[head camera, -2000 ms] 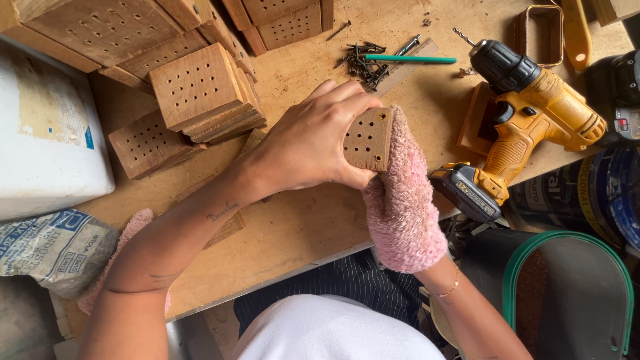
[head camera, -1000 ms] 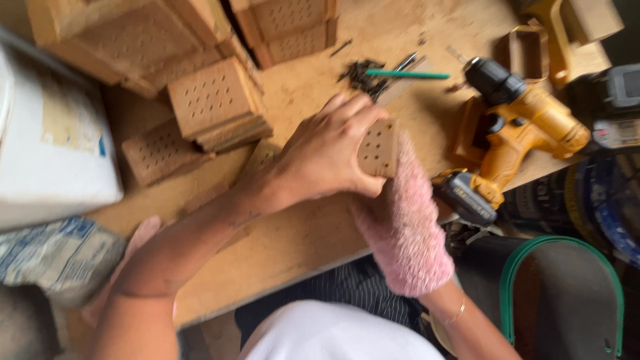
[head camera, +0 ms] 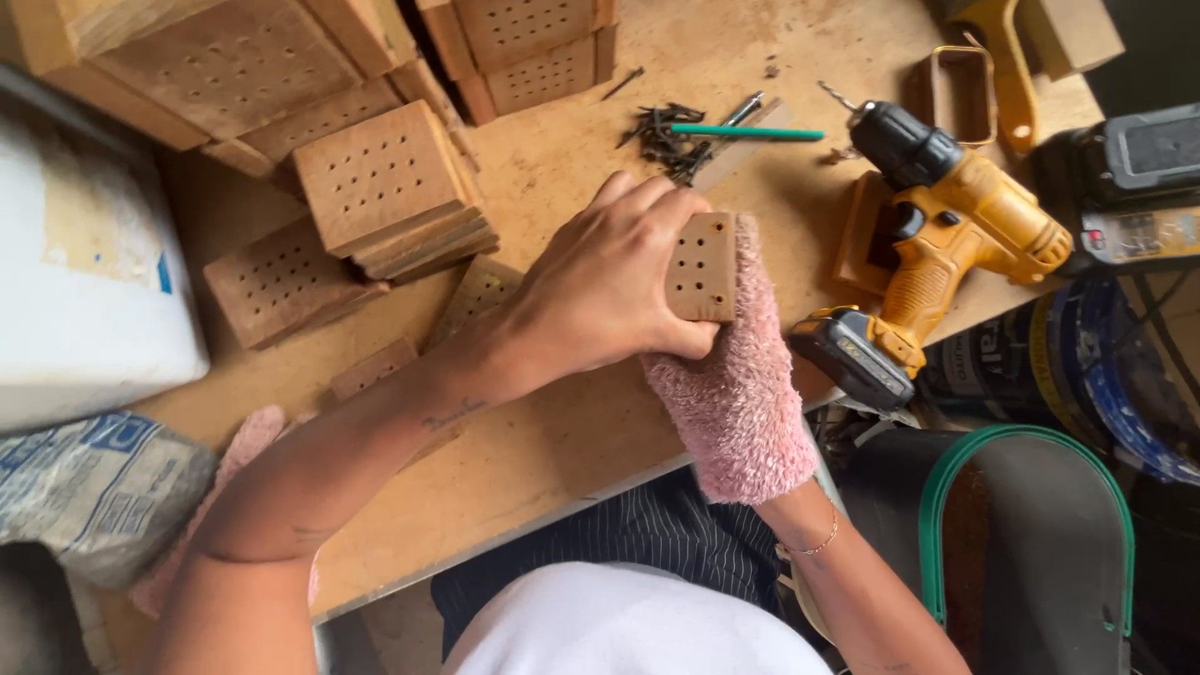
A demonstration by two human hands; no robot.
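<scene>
My bare left hand (head camera: 609, 277) grips a small wooden block with drilled holes (head camera: 701, 267) from its left side, thumb below and fingers above. On the block's right side is my right hand (head camera: 741, 375), inside a fluffy pink glove or mitt that hides its fingers; the fabric touches the block. The block is above the wooden workbench (head camera: 525, 469). Beyond it lie a pile of dark screws (head camera: 670, 141) and a green pencil-like stick (head camera: 750, 132). A yellow cordless drill (head camera: 956, 216) with a bit fitted rests to the right.
Stacked drilled wooden blocks (head camera: 384, 178) and larger wooden boxes (head camera: 225, 75) stand at the left and back. A white container (head camera: 84, 281) and a plastic bag (head camera: 103, 497) are at far left. Right are a brush handle (head camera: 1012, 84), a battery charger (head camera: 1144, 159) and a green-rimmed black container (head camera: 1031, 525).
Both hands remain on the drilled block, close together. The pink-covered right hand has shifted slightly against the block's right side. Nothing else has plainly moved.
</scene>
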